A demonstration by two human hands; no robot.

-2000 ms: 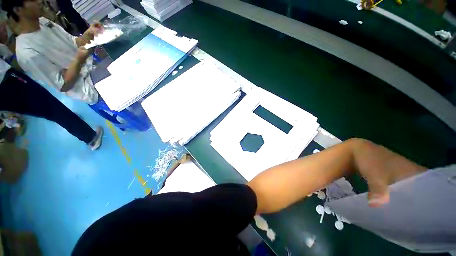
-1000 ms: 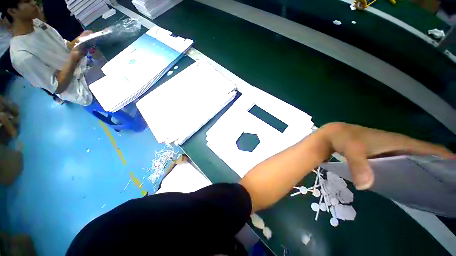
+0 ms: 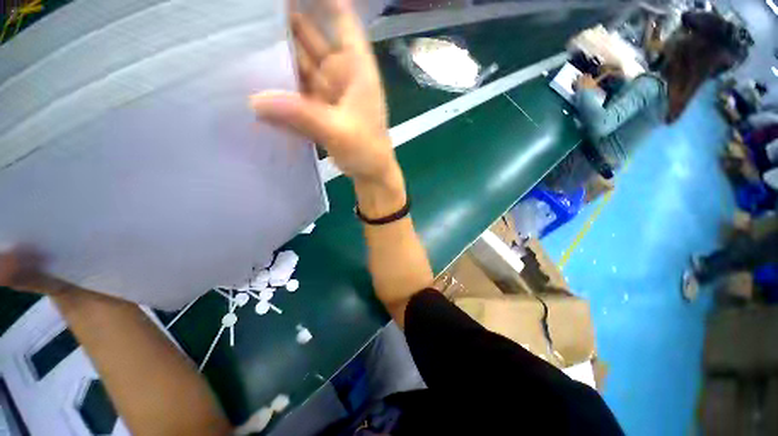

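A large pale grey-white box blank (image 3: 162, 179) is raised over the left part of the bench, blurred by motion. My left hand (image 3: 19, 268), cut off by the left picture edge, grips its lower left edge. My right hand (image 3: 328, 94) is blurred at its right edge, thumb spread over the board's face and fingers apart; no grip shows. Die-cut inserts (image 3: 128, 409) with dark openings lie at the lower left, partly hidden by my left forearm. White waste slugs (image 3: 281, 268) and thin strips lie on the green bench below the board.
A clear bag of off-white parts (image 3: 444, 64) lies at the back of the bench. Another worker (image 3: 631, 94) sits further right with white pieces. An open brown carton (image 3: 529, 324) stands beside my right arm, near a blue stool (image 3: 554, 209). A pale rail (image 3: 461, 104) runs along the bench.
The view has swung to the right. The board now shows broad and raised at left, with both hands in view. The stacks at left have mostly left the picture.
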